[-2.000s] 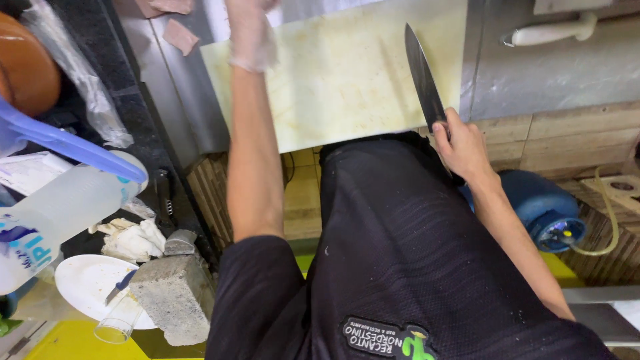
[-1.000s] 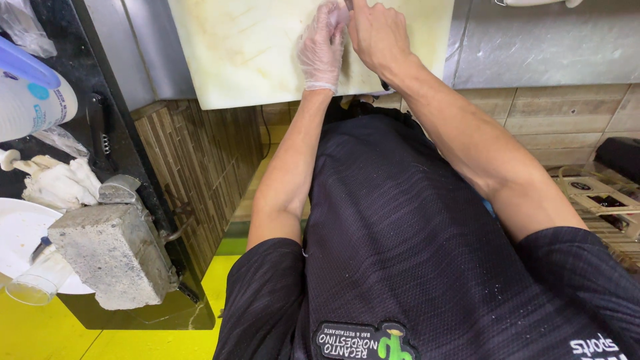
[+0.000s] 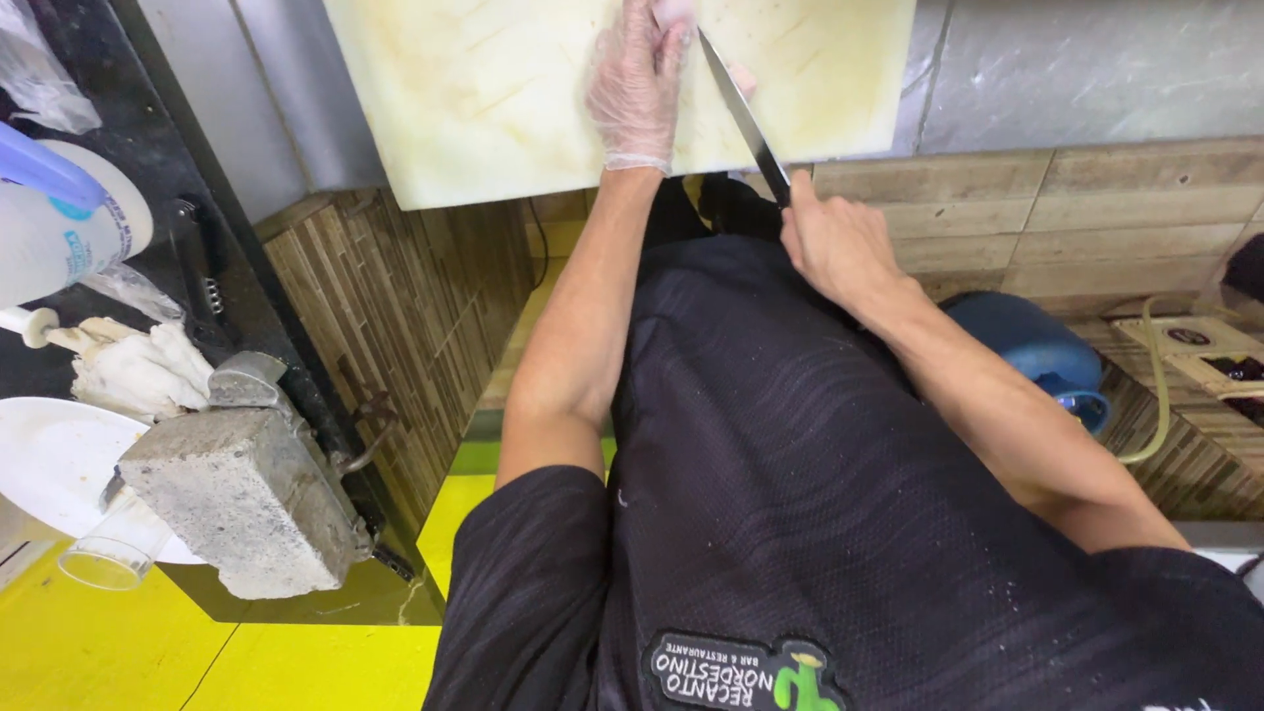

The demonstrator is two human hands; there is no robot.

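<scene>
My left hand (image 3: 637,84), in a clear plastic glove, holds a pale pink piece of raw meat (image 3: 674,12) at the top edge of the view, over a white cutting board (image 3: 474,118). The top of that piece is cut off by the frame. My right hand (image 3: 839,237) is bare and grips the handle of a long kitchen knife (image 3: 739,107) at the board's near edge. The blade slants up and left, its tip close to my left fingers. Just right of the blade lies a small pink piece of meat (image 3: 743,79) on the board.
A steel counter (image 3: 1076,79) extends right of the board. On a black counter at left are a concrete block (image 3: 222,494), a white plate (image 3: 59,464), a clear glass (image 3: 109,553), a crumpled cloth (image 3: 148,370), a corkscrew (image 3: 197,267) and a plastic bottle (image 3: 79,227). A blue gas cylinder (image 3: 1027,341) stands at right.
Two seconds ago my left hand was near the board's upper left and the knife stood to the right. A second ago both hands were together; now my right hand is lower, with the blade in plain view.
</scene>
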